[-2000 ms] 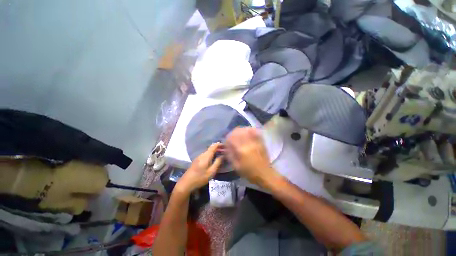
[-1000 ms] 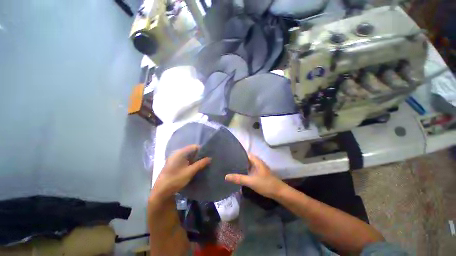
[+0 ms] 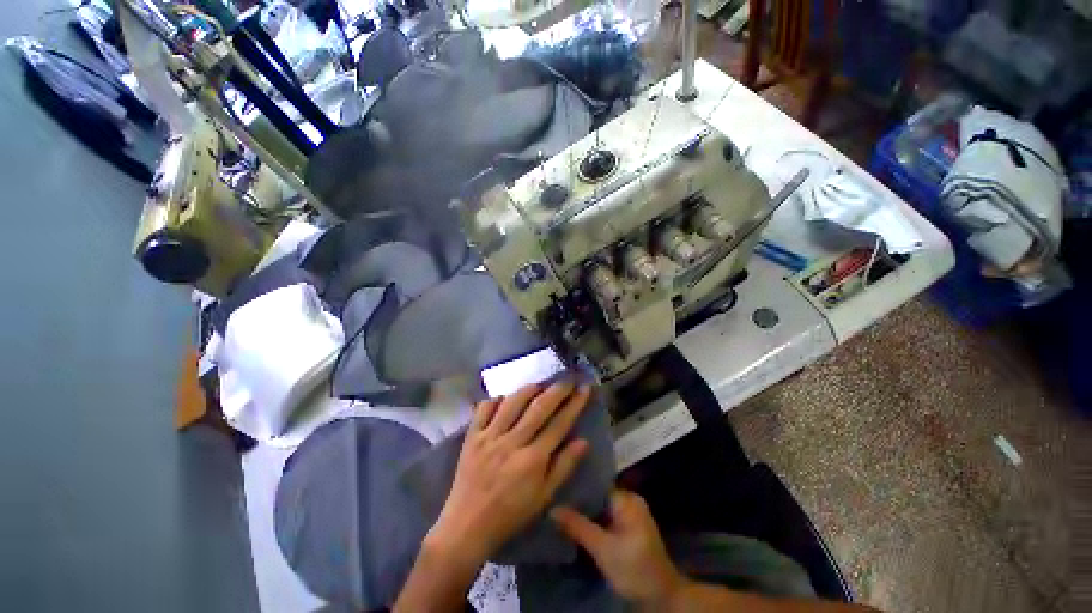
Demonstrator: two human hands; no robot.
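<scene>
A folded grey piece (image 3: pixel 584 445) lies at the left end of the cream overlock machine (image 3: pixel 623 240), partly over its pale bed plate (image 3: pixel 522 372). My left hand (image 3: pixel 513 460) lies flat on top of the piece, fingers toward the needle area. My right hand (image 3: pixel 628 546) holds the near edge of the piece between thumb and fingers. The needle area (image 3: pixel 575 326) is just beyond my left fingertips. A flat grey fabric circle (image 3: pixel 347 509) lies to the left of my left hand.
A white stack (image 3: pixel 278 357) and a heap of sewn grey pieces (image 3: pixel 446 329) lie behind the work. A second sewing machine (image 3: pixel 198 216) stands far left. The accessory tray (image 3: pixel 848 273) is at the table's right end. A blue container (image 3: pixel 928 281) stands beyond it.
The view has turned right. Both hands have moved from the circle stack to the overlock machine with a grey piece, which is now folded. My left hand now lies flat on it.
</scene>
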